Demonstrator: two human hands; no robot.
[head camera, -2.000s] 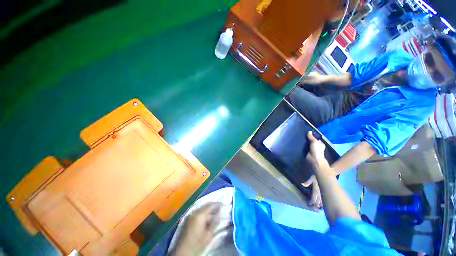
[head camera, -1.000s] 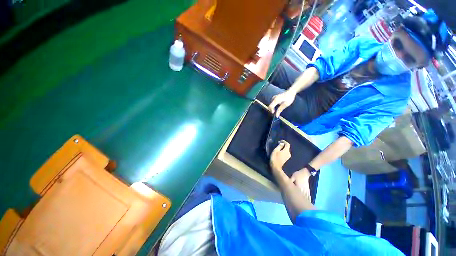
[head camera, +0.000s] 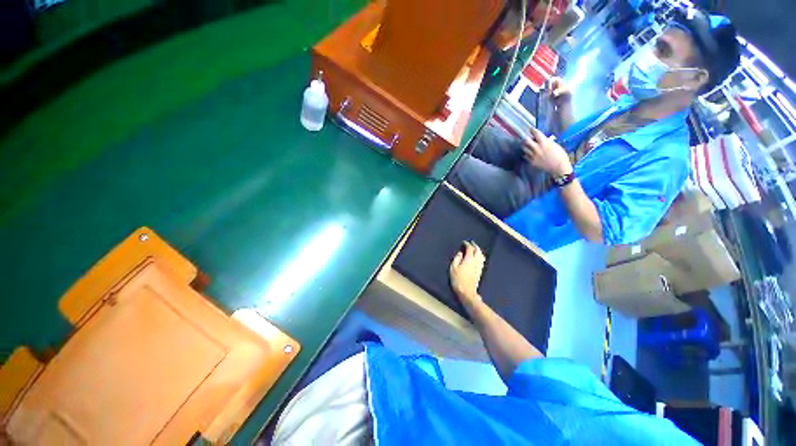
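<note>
The orange holder (head camera: 131, 348) lies on the green mat at lower left, cut off by the picture's left and bottom edges. Its visible recessed bed holds no screen. My right hand (head camera: 467, 268) reaches over the black tray (head camera: 524, 283), palm down near its middle, fingers partly bent and a little apart. I see nothing held in it. The tray sits on a carton (head camera: 423, 305) beside the bench. A faint dark edge runs across the tray by my hand; I cannot tell whether a black tablet lies there. My left hand is not in view.
An orange-brown machine (head camera: 375, 118) with a metal handle stands on the green mat (head camera: 218, 192) at the top. A squeeze bottle (head camera: 314, 106) is beside it. A person in a blue smock (head camera: 641, 170) sits beyond the tray, turned away, holding a dark flat thing. Cartons (head camera: 641, 283) stand behind.
The dark slab held upright over the tray is gone from there. The other person's hands have left the tray and moved up and away. My right hand has shifted slightly left.
</note>
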